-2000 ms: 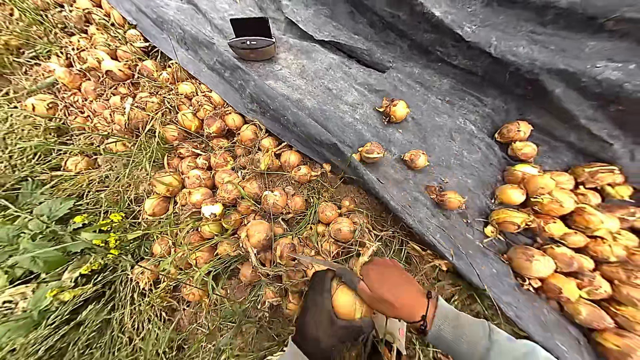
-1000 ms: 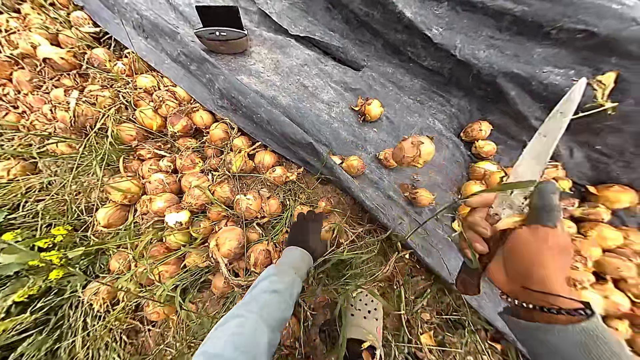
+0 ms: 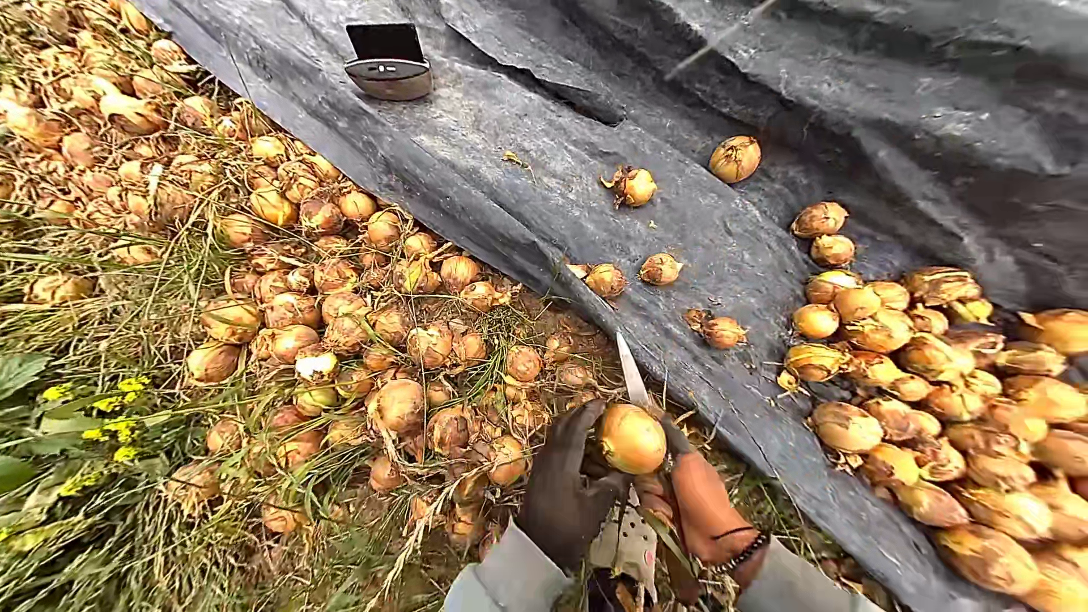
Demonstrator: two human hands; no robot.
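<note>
A yellow onion (image 3: 632,439) is held between my two hands at the lower middle. My left hand (image 3: 568,484), in a dark glove, grips it from the left side. At its right is my right hand (image 3: 699,501), which holds a knife (image 3: 631,371) with the blade pointing up and away, just beyond the onion. The knife's handle is hidden by the hand and the onion. Green leaves hang below the right hand. Many onions (image 3: 398,406) lie on the soil and grass to the left, and a heap of onions (image 3: 935,357) rests on the black sheet at the right.
A black plastic sheet (image 3: 510,204) with folds runs diagonally across the view. On it stand a small case with a dark upright panel (image 3: 389,78) and several scattered onions (image 3: 659,269). Weeds with yellow flowers (image 3: 123,425) grow at the left. A light-coloured clog (image 3: 625,544) shows below my hands.
A second ago my left hand was reaching to the ground onions and my right hand held the knife raised over the sheet. Now both hands are together at an onion. Another onion lies farther up the sheet.
</note>
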